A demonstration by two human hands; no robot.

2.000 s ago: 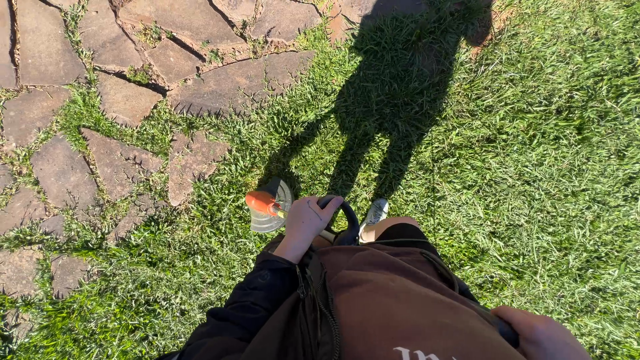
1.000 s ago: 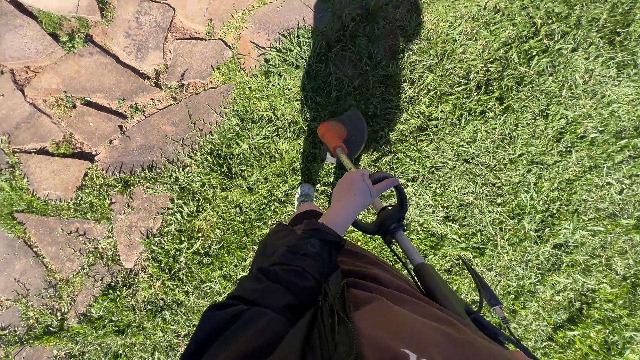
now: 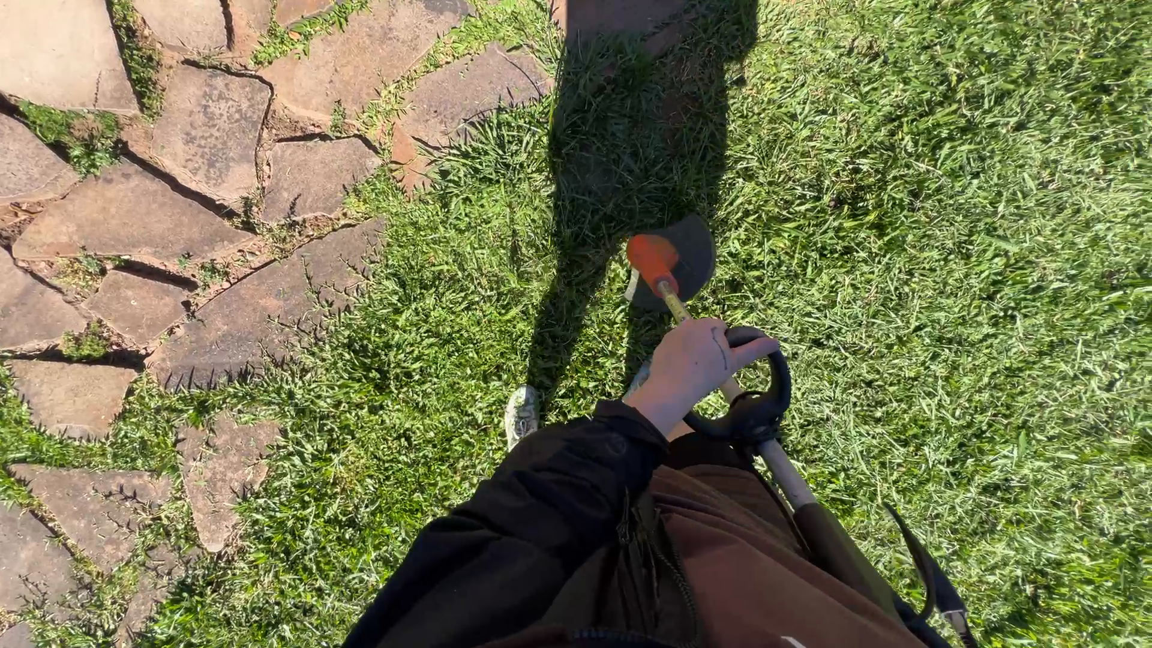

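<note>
A string trimmer runs slantwise across the lower middle of the head view. My left hand point(image 3: 697, 360) is closed around its black loop handle point(image 3: 776, 396), with the thumb lying over the top of the loop. Beyond the hand, the orange trimmer head point(image 3: 653, 259) and its dark, rounded guard point(image 3: 691, 261) hang over shaded grass. The pale shaft point(image 3: 785, 472) passes below the loop into a thicker dark grip point(image 3: 837, 544) beside my body. A black strap point(image 3: 927, 567) hangs at the right of it. My right hand is out of view.
Irregular flagstones point(image 3: 216, 126) with grass in their joints cover the left side. Green lawn point(image 3: 972, 270) spreads over the right. My shadow point(image 3: 634, 153) falls ahead across grass and stone. A light shoe point(image 3: 522, 416) stands on the grass left of the trimmer.
The trimmer head has swung from left of my feet to the right of the shoe at the left. The right hand, seen at the lower right two seconds ago, has left the view.
</note>
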